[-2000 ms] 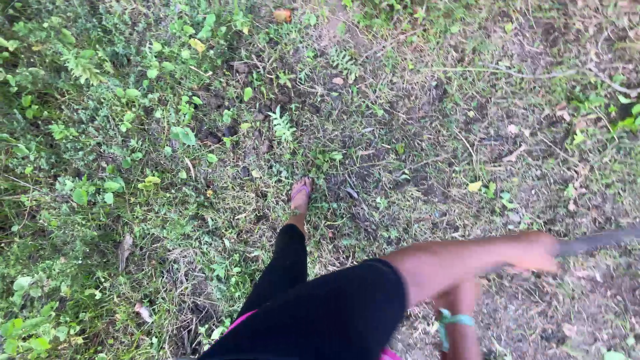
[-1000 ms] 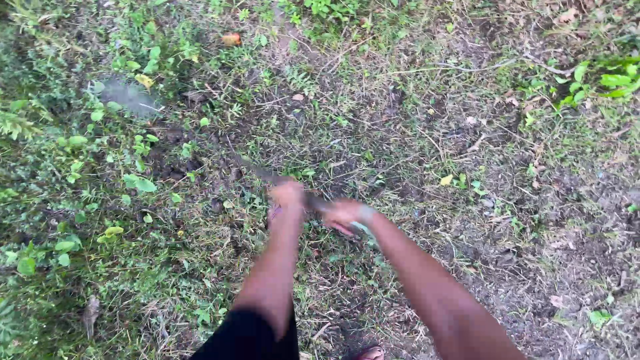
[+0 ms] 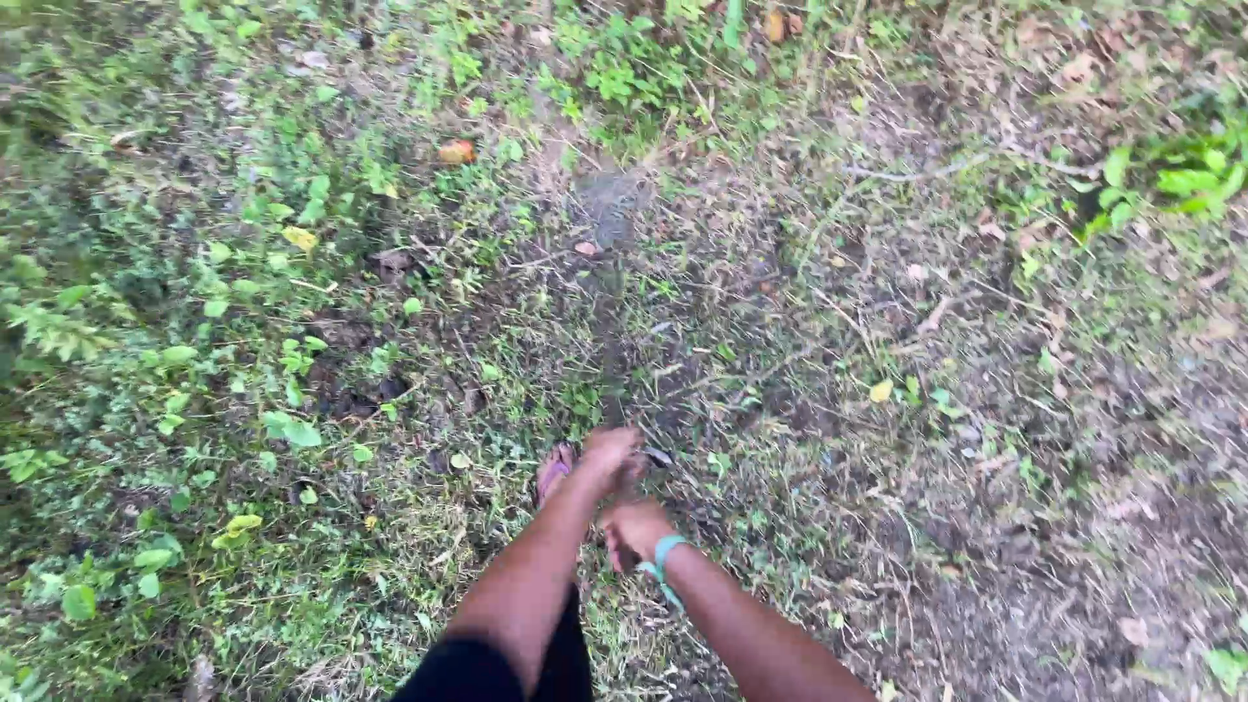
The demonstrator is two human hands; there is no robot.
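Note:
A long thin handle runs up the view from my two hands, blurred by motion. At its far end is a grayish blurred head over the ground; its exact kind cannot be told. My left hand grips the handle higher up. Just below it, my right hand, with a green band at the wrist, is closed around the lower part of the same handle.
Low weeds and grass grow thickly on the left. Drier ground with dead leaves and cut grass lies on the right. A foot in a sandal stands beside my left hand. A thin branch lies at the upper right.
One second ago the handle slanted to the upper left with its blurred head over the weeds; now it points straight up the view. Two seconds ago it was at the right edge.

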